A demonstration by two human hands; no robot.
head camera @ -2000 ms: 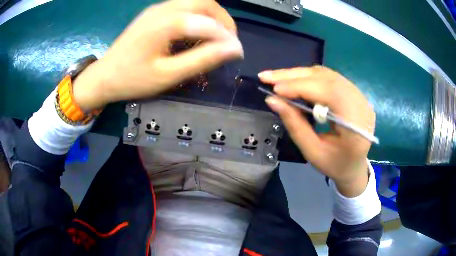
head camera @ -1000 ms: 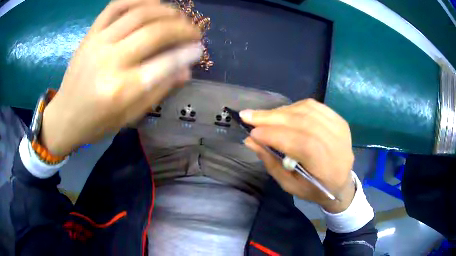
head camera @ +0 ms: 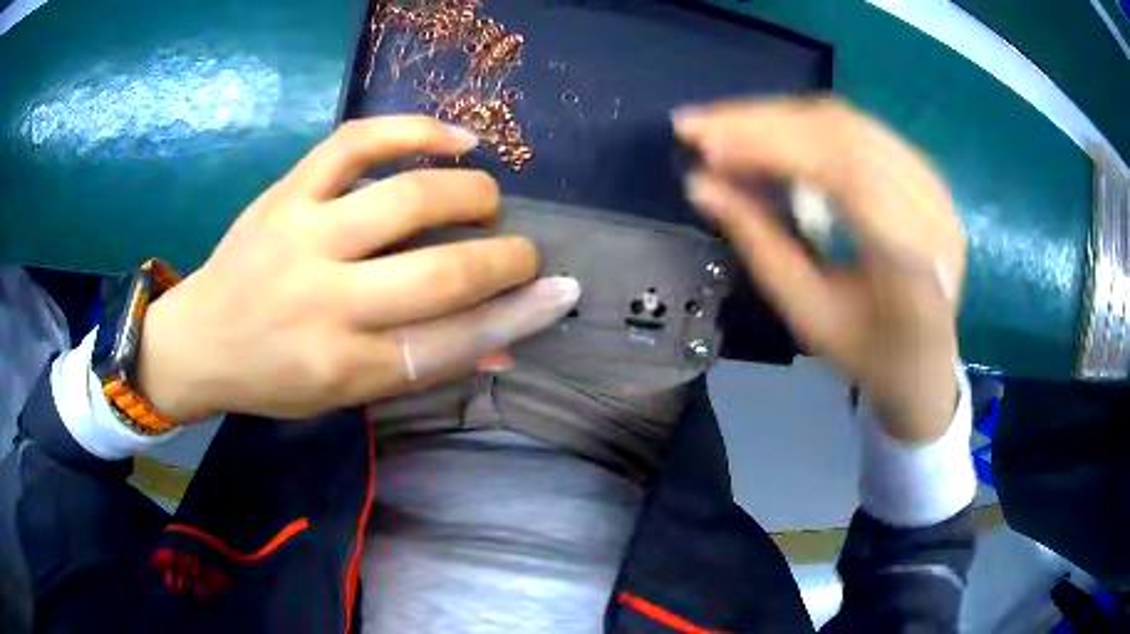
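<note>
The grey fixture plate [head camera: 607, 248] lies at the near edge of the black tray. My left hand [head camera: 372, 266] rests over its left and middle part, with a whitish covered fingertip near the third nest; the left nests are hidden. The rightmost nest [head camera: 646, 306] and the end screws [head camera: 698, 349] show. Copper coils [head camera: 490, 93] lie heaped at the tray's left. My right hand [head camera: 843, 223] is blurred above the tray's right side, fingers curled around the tweezers [head camera: 812, 213], of which mostly the pale band shows. Whether the tips hold a coil cannot be told.
The black tray [head camera: 669, 74] lies on the glossy green bench [head camera: 186, 112]. A pale strip runs along the bench's far side. Shiny stacked strips [head camera: 1107, 266] lie at the right bench edge. My lap is below the plate.
My left hand has come down from above the tray and plate onto the plate. My right hand with the tweezers first went down to the third nest, then rose up and right, off the plate.
</note>
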